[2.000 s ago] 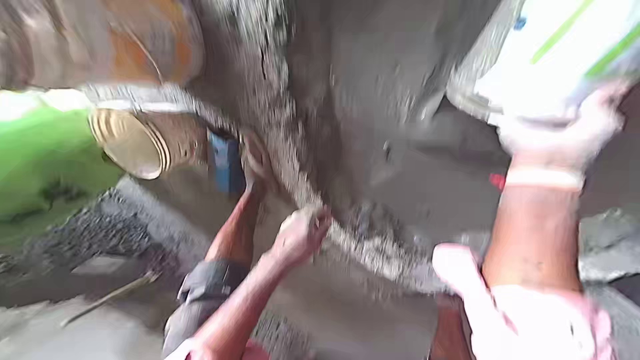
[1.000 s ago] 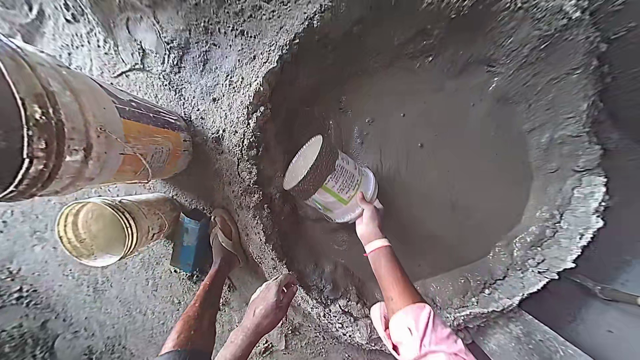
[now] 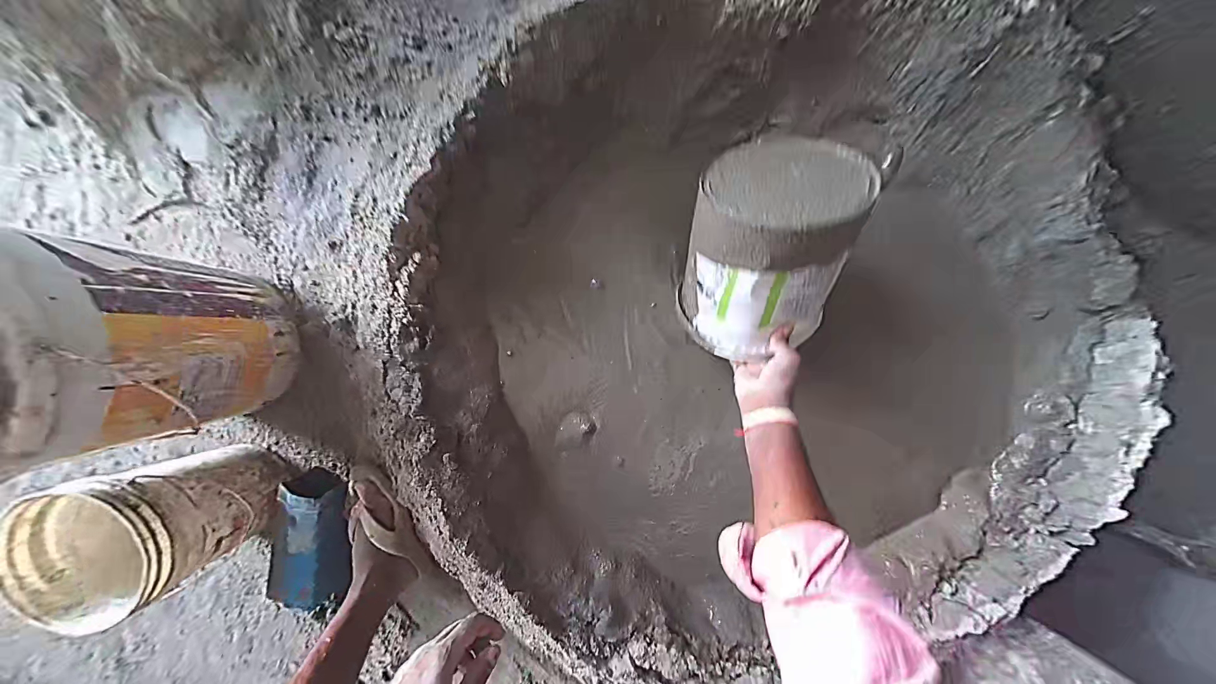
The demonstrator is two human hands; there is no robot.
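Note:
My right hand [image 3: 768,375], below a pink sleeve and a light wristband, grips the bottom end of a plastic bucket [image 3: 760,294] with a white and green label. The bucket is over the pit of wet grey cement slurry [image 3: 589,361]; its mouth end is coated grey and looks full of slurry up to the rim. My left hand [image 3: 454,654] is at the bottom edge of the view, fingers curled, near the rough rim of the pit [image 3: 475,579]. Nothing shows in it.
A large stained bucket with an orange label [image 3: 190,351] lies at the left, above a cream bucket [image 3: 85,560] whose mouth faces the view. A blue container [image 3: 312,546] stands beside a sandalled foot [image 3: 380,522]. A crumbly raised rim [image 3: 1092,418] surrounds the slurry.
The labelled bucket, raised at the right two seconds ago, was tilted in the slurry near the left side one second ago. It is now farther over the middle, its mouth end filled with grey slurry.

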